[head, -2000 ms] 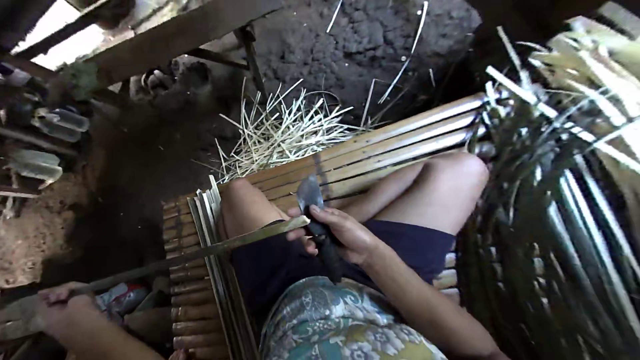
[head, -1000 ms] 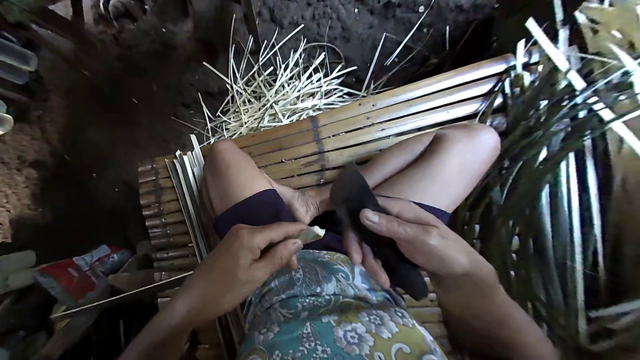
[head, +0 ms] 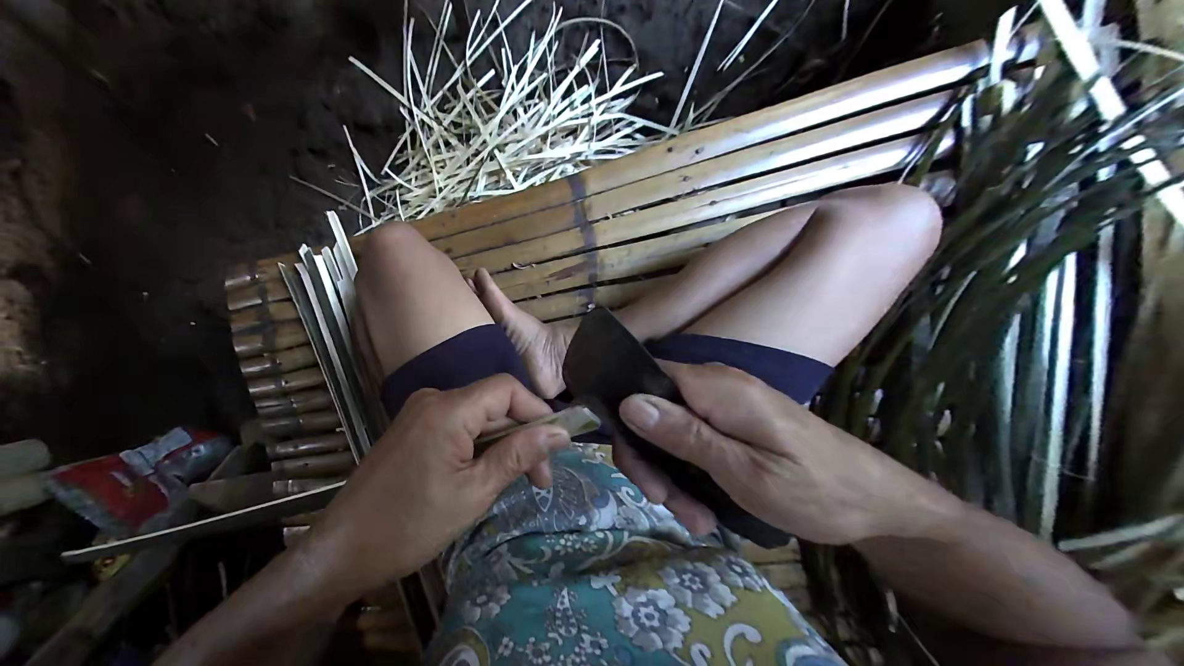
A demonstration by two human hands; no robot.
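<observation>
Between the thumb and fingers of my left hand (head: 462, 462) is a thin bamboo strip (head: 199, 524); its cut end points right, close beside the blade, and its other part runs out to the lower left. My right hand (head: 749, 444) grips the dark handle of a broad-bladed knife (head: 610, 361), thumb on its upper side and blade pointing up and left. Whether blade and strip touch, I cannot tell. Both hands are over my lap, above a floral cloth (head: 592, 592).
I sit cross-legged on a bamboo slat bench (head: 684, 166). Pale shavings (head: 518, 129) lie beyond its edge. Several split strips (head: 324, 324) rest left of my knee, a red packet (head: 139, 476) is farther left, and long dark green strips (head: 999, 324) are heaped at right.
Two seconds ago my left hand was far out at the lower left, along the strip; it is now at my lap near the strip's end. The knife remains in my right hand.
</observation>
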